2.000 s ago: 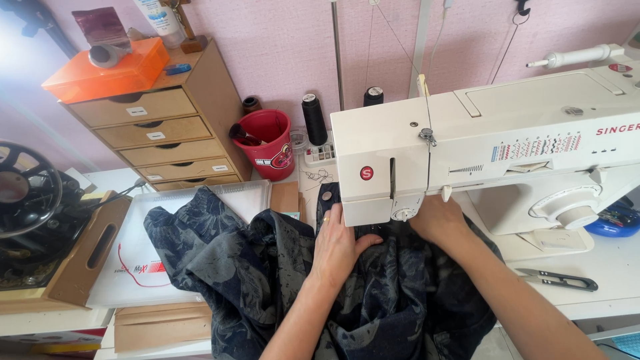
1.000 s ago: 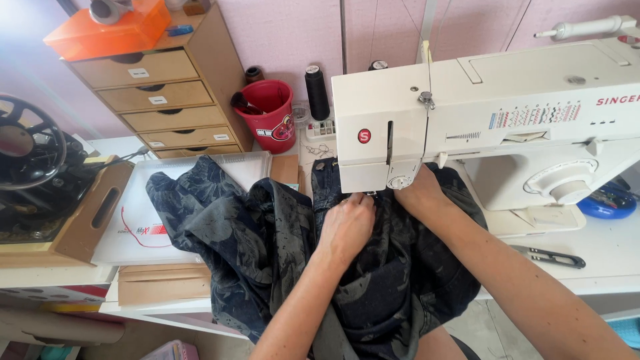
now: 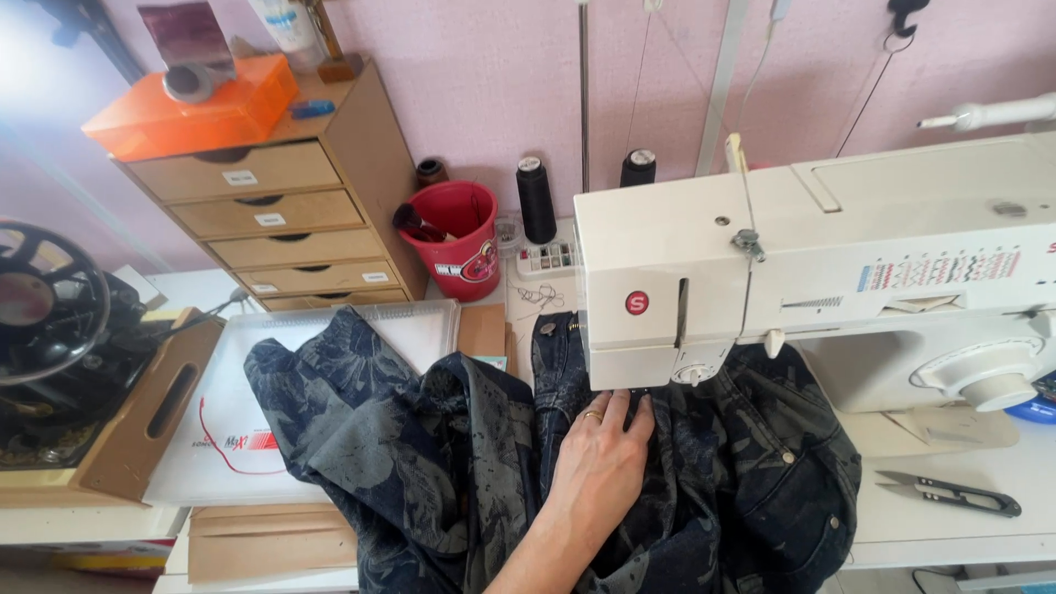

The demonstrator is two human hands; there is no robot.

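Dark floral-patterned denim trousers (image 3: 330, 429) lie bunched over the table edge and under the head of a white Singer sewing machine (image 3: 660, 256). Just in front of the machine's needle area, my left hand (image 3: 606, 450) rests on the denim, fingertips close to the presser foot, which is mostly hidden. A ring is on one finger. Whether the fingers pinch the cloth is not plain. The waistband with a metal button (image 3: 548, 328) shows left of the machine head. My right hand is out of view. Rivets dot the denim on the right side.
Black thread snips (image 3: 953, 492) lie on the table at right. Behind the denim stand a red bucket (image 3: 466, 272), a black thread spool (image 3: 536, 202) and a small drawer cabinet (image 3: 363, 165). A clear plastic case (image 3: 190, 462) is at left, beside a black handwheel machine (image 3: 49, 313) in a wooden base.
My right hand, earlier on the denim at the right of the machine head, has left the view. My left hand stays by the needle area.
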